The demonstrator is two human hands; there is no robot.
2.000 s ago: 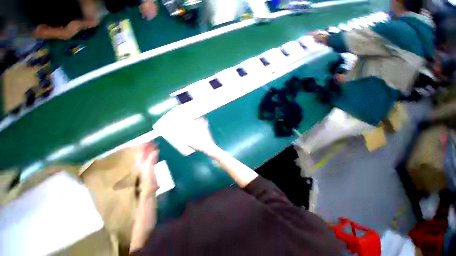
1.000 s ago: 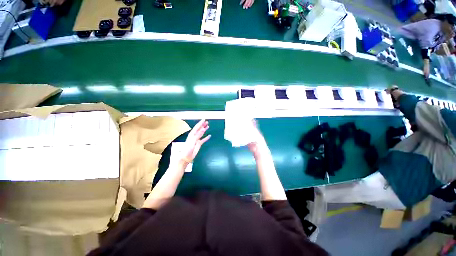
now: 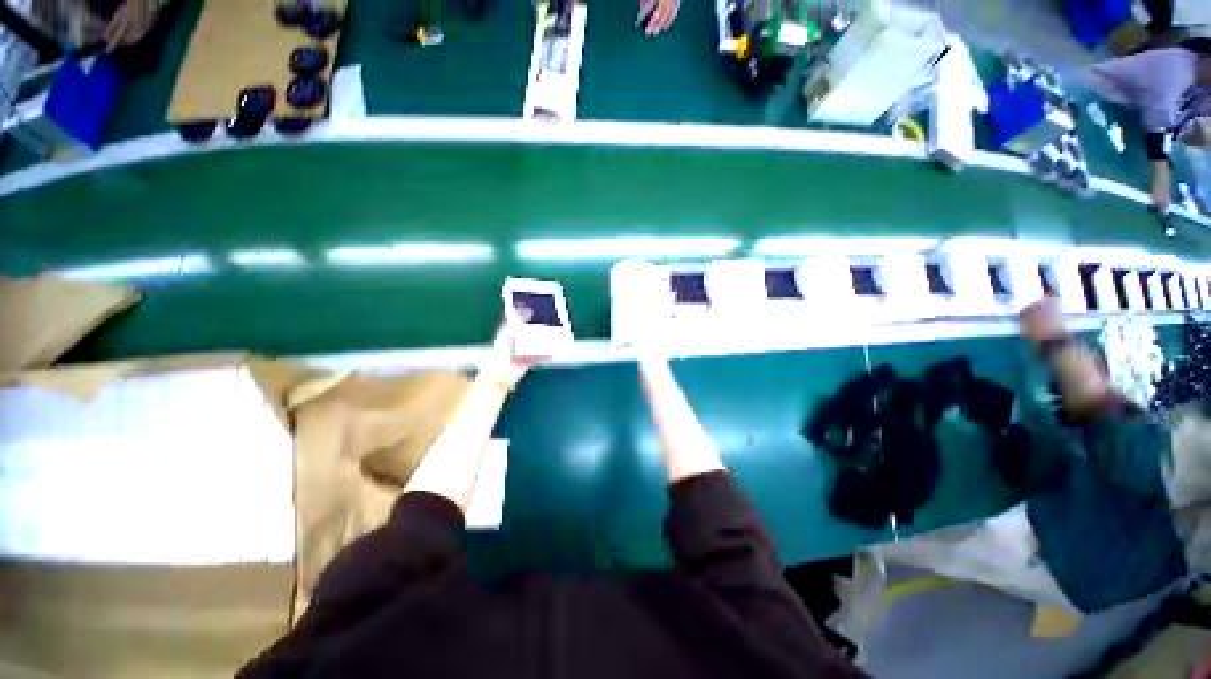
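My left hand (image 3: 514, 358) holds an open box base (image 3: 539, 308), a white rim around a dark square, at the near rail of the belt. My right hand (image 3: 651, 356) is on a white box piece (image 3: 642, 299) at the left end of the row; its fingers are partly hidden by glare, and whether the piece is a lid is unclear. The row of open boxes (image 3: 823, 292) runs right along the near belt edge, alternating white and dark squares. A white closed box or stack (image 3: 489, 484) lies on the bench beside the carton, below my left forearm.
The brown shipping carton (image 3: 146, 604) with white boxes inside is at left, its loose tan flap (image 3: 352, 451) over the bench. Black inserts (image 3: 903, 431) lie piled at right by a neighbouring worker's sleeve (image 3: 1102, 497). Black round products (image 3: 252, 106) sit across the belt.
My left hand has moved from empty above the bench to the belt rail and now holds an open box base. My right hand has moved its white piece up to the row's left end.
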